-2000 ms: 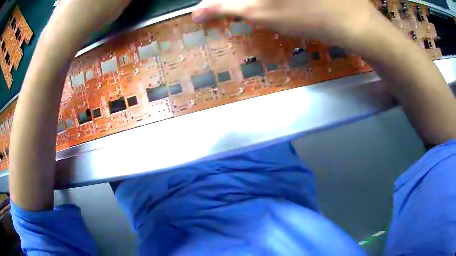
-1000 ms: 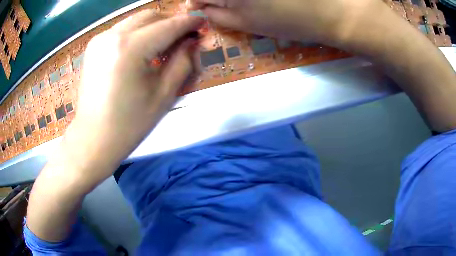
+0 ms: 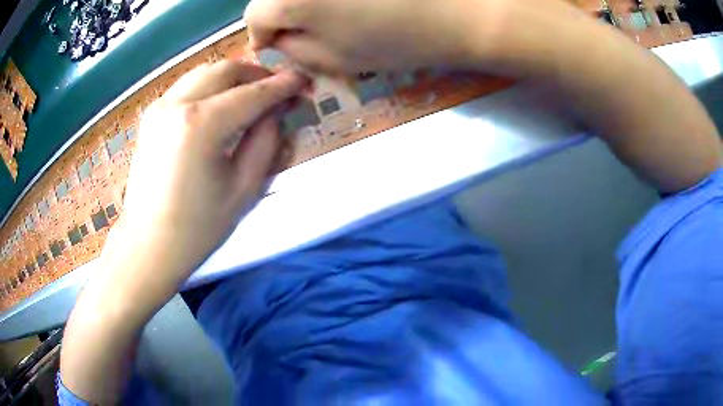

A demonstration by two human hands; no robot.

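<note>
An orange-brown circuit board panel [image 3: 87,208] with two rows of rectangular cut-outs runs across the view behind the silver rail [image 3: 372,176]. My left hand [image 3: 202,147] is over the panel, thumb and fingers bent close together; its fingertips meet near the panel's middle. My right hand [image 3: 349,36] is just above and right of it, at the top edge, fingers curled down to the panel, close to my left fingertips. Whether either hand holds a small part is hidden by the fingers.
A heap of small black and silvery parts [image 3: 99,24] lies on the green mat [image 3: 47,99] at the upper left. A notched loose board piece [image 3: 14,119] lies at the far left. The panel's right end carries raised dark parts [image 3: 662,16].
Since two seconds ago my left hand has come down from the top edge onto the panel beside my right hand. Since one second ago the view has shifted, showing the parts heap; both hands stay close together.
</note>
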